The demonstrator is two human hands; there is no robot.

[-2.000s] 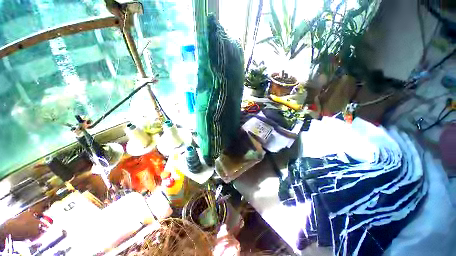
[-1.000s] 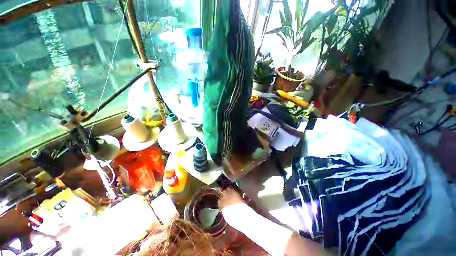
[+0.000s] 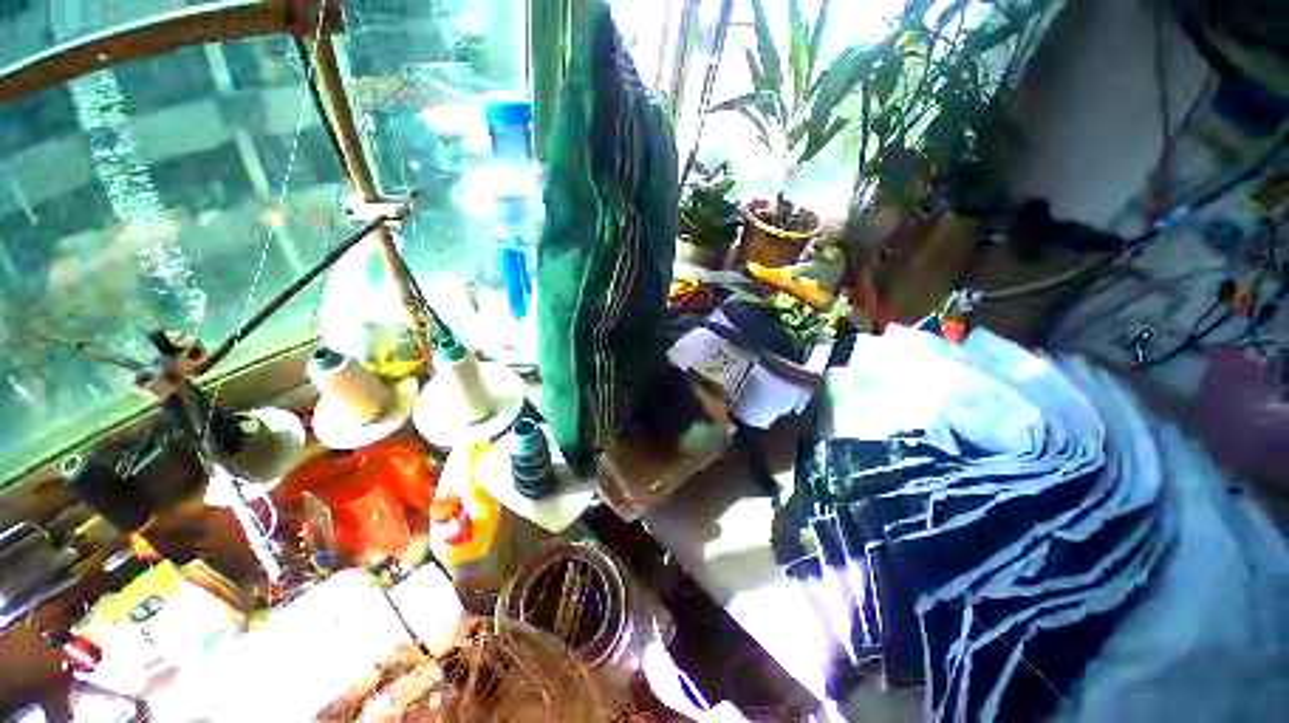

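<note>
A round steel pot (image 3: 566, 605) stands low in the centre, beside a yellow bottle (image 3: 467, 534). Its rim shines, and its inside is dark with some yellowish streaks. The food in it cannot be made out. A thin, bright white curved edge (image 3: 670, 678) shows to the pot's lower right, cut off by glare and the picture's bottom; I cannot tell what it is. Neither my left hand nor my right hand can be made out.
A fanned stack of navy and white fabric (image 3: 990, 523) lies at the right. Thread cones (image 3: 452, 381), an orange-red bag (image 3: 371, 494) and a hanging green cloth (image 3: 601, 254) are near the window. A brown stringy mass (image 3: 481, 678) is at the bottom. A potted plant (image 3: 778, 233) stands behind.
My right hand and forearm, at the pot's rim one second ago, are gone from there. The pale piece seen in the pot is no longer visible. The view has shifted slightly.
</note>
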